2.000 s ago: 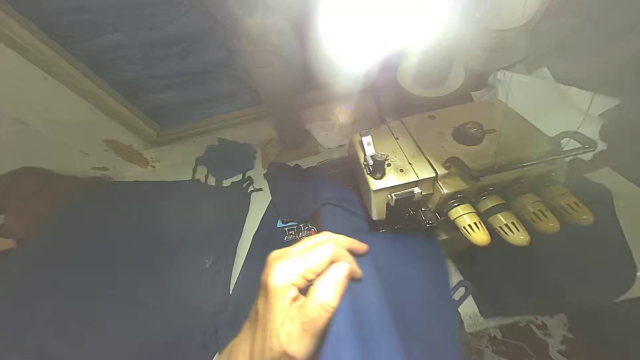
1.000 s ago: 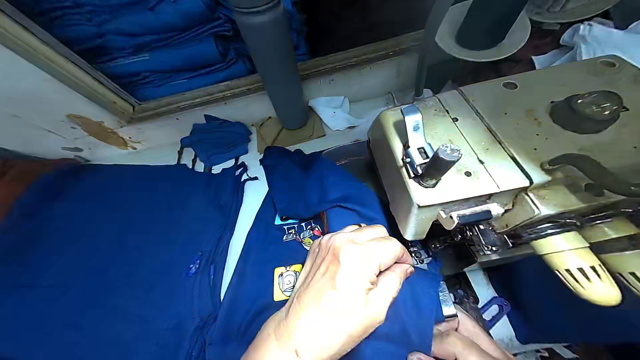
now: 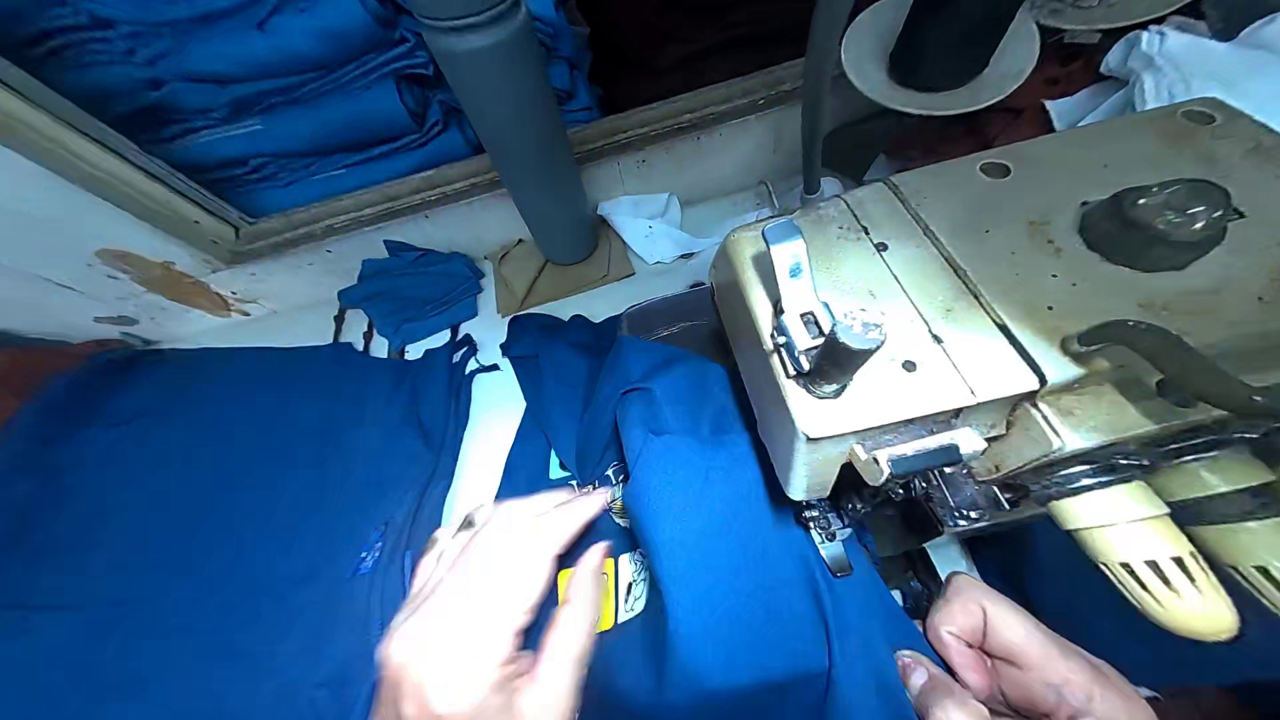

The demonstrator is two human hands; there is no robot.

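A blue printed garment [image 3: 700, 480] lies under the presser foot [image 3: 828, 540] of a cream overlock sewing machine [image 3: 900, 330]. My left hand [image 3: 500, 610], fingers slightly spread and a little blurred, is over the garment's left part, beside a yellow and white printed patch [image 3: 605, 590]; whether it touches the cloth is unclear. To the right of the presser foot, my right hand [image 3: 1010, 650] pinches the garment's edge between thumb and fingers. Another blue garment piece [image 3: 220, 500] is spread flat at the left.
Small blue scraps [image 3: 415, 290] and a white scrap [image 3: 655, 225] lie behind the cloth. A grey pipe [image 3: 520, 130] rises from the table. Beyond a wooden ledge are stacked blue fabrics [image 3: 300, 90]. A thread cone on a white disc [image 3: 940, 60] stands behind the machine, whose cream tension knobs [image 3: 1145, 560] face forward.
My left hand has moved left, away from the presser foot. My right hand, out of view two seconds ago, now shows fully at the garment's edge. The early haze and glare are gone.
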